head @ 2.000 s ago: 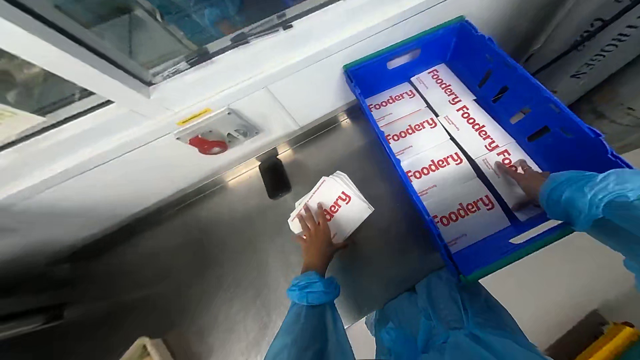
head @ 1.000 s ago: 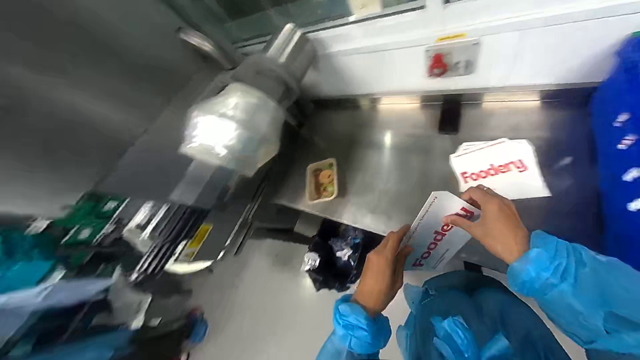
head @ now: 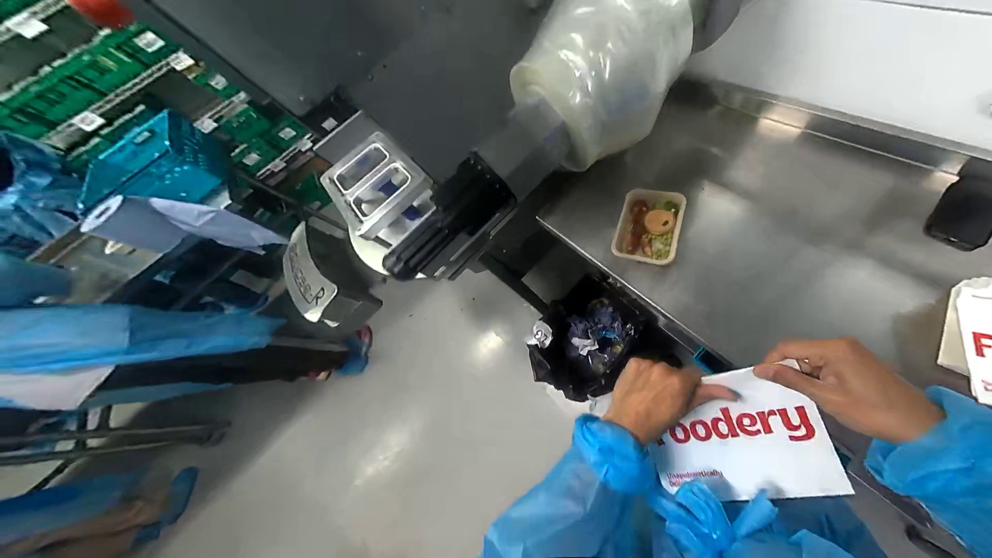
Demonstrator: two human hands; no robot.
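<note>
A white card sleeve with red print (head: pixel 763 453) is held between both hands in front of the blue gown. My left hand (head: pixel 659 399) grips its upper left corner, and the thumb lies over the top edge. At the upper right corner, my right hand (head: pixel 852 387) pinches the same edge between thumb and fingers. A food tray with a small round cup in it (head: pixel 649 226) rests on the steel table, beyond and apart from both hands. More printed sleeves (head: pixel 973 333) lie on the table at the right edge of the view.
The steel table (head: pixel 775 271) carries a dark device (head: pixel 961 213) at its right. A bin with a black liner (head: pixel 593 337) stands below the table edge. Wrapped machinery (head: pixel 604 77) hangs above. At left are people in blue gowns, a trolley, a blue crate (head: pixel 155 167) and green crates (head: pixel 101 101).
Two seconds ago my left hand was on a sleeve stack and my right hand in the blue crate; both now hold one sleeve. The view has swung far to the left.
</note>
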